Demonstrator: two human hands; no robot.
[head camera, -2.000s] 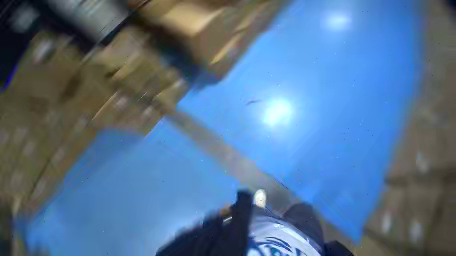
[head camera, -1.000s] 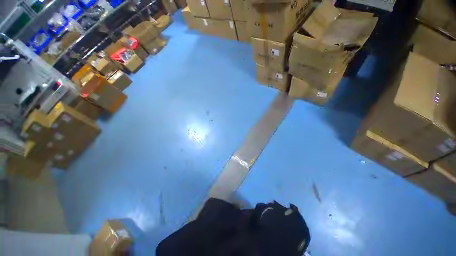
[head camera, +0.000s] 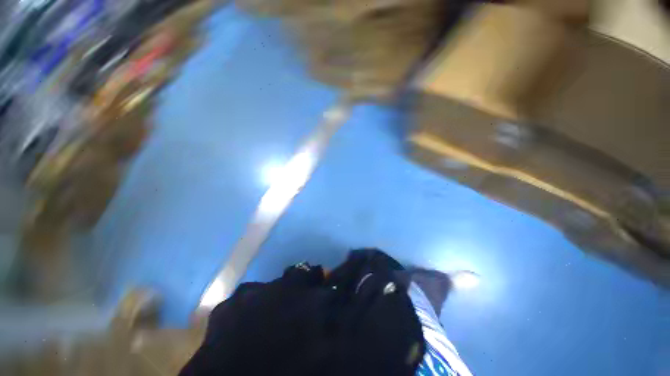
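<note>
Neither of my hands can be made out; dark clothing of my own body fills the bottom middle of the head view. The nearest things in front of me are brown cardboard cartons (head camera: 470, 62) stacked at the upper right, one with a pale upper face. The whole picture is blurred by motion, so labels and contents cannot be read.
A blue floor (head camera: 367, 183) with bright reflections lies around me, crossed by a pale strip (head camera: 253, 239). More blurred cartons (head camera: 352, 48) stand at the top middle. Along the left are brown, red and blue blurred items (head camera: 150, 59). A small brown shape (head camera: 138, 305) is at the lower left.
The view has shifted, and the cartons on the right now appear larger and nearer. The floor strip has moved left in the picture. A striped white and blue cloth now shows beside the dark clothing.
</note>
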